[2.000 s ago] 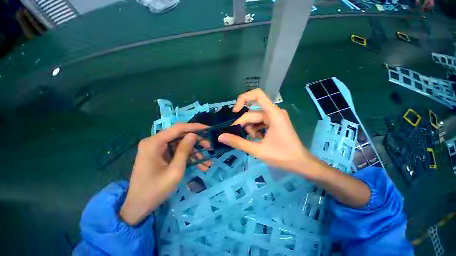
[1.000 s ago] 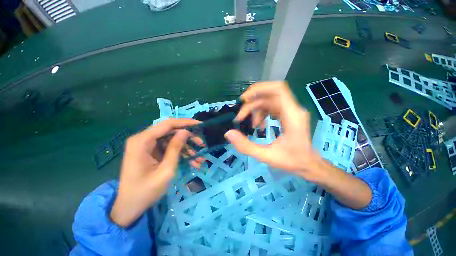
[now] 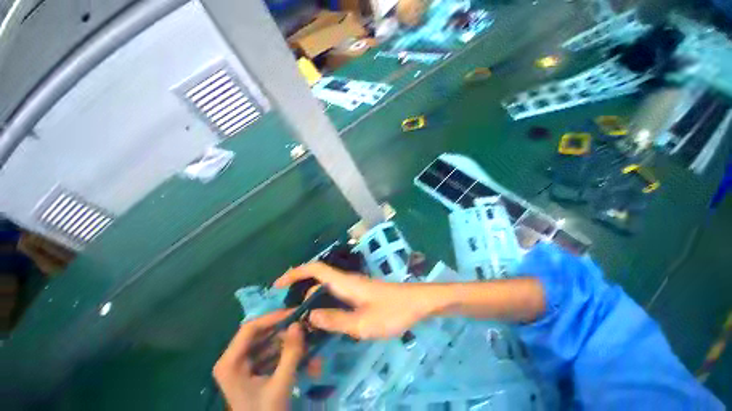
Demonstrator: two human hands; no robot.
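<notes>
My left hand (image 3: 261,353) holds a thin black housing (image 3: 309,303) at lower centre, seen nearly edge-on and blurred. My right hand (image 3: 361,305) is at its upper end, its thumb and fingers around the piece. Whether a dark panel sits on the housing cannot be told. A heap of pale blue liner sheets (image 3: 449,361) lies under and beside my hands, with dark pieces piled behind my fingers. A carrier sheet with black rectangles (image 3: 457,181) lies to the right of centre.
A grey metal post (image 3: 309,120) stands beyond my hands. Black housings (image 3: 598,193), some with yellow trim, lie tangled at right. More blue sheets (image 3: 570,87) lie at upper right, near a blurred hand or sleeve. A brown carton (image 3: 329,36) and a clear plastic bag (image 3: 209,163) are on the far side.
The view has turned and tilted to the right. My hands now appear lower and further left, still together on the black housing, which shows more edge-on.
</notes>
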